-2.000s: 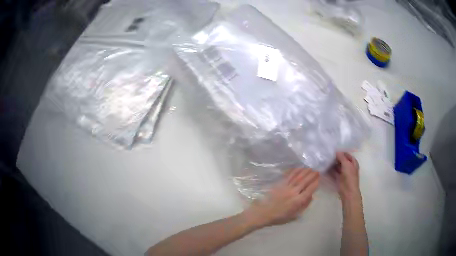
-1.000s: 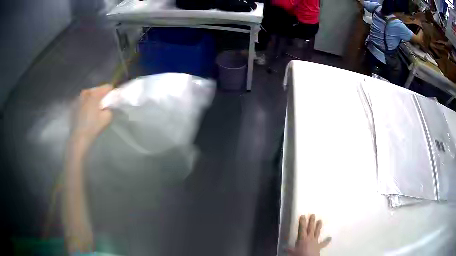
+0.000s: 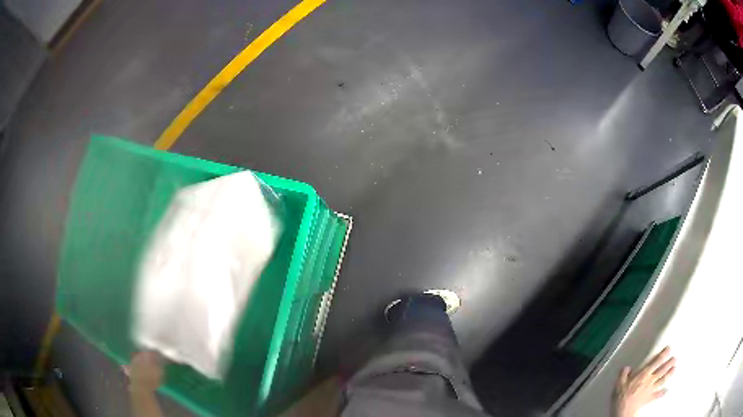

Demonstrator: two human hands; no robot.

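Observation:
A whitish wrapped package [image 3: 204, 273] is inside the open green crate [image 3: 305, 244], tilted and slightly blurred. My left hand [image 3: 147, 376] is at the package's lower left end, over the crate's near rim, and grips that end; the fingers are blurred. My right hand [image 3: 645, 383] lies with fingers apart on the white table [image 3: 692, 301] at the lower right and holds nothing.
A yellow line [image 3: 236, 69] crosses the grey floor beyond the crate. My shoe [image 3: 444, 300] stands between crate and table. A green object [image 3: 623, 285] is under the table. A bin [image 3: 634, 28] and a table leg are at the upper right.
The view has turned from the table to the floor and crate. My left hand has carried the package from the table down into the crate. My right hand has stayed on the table's edge area.

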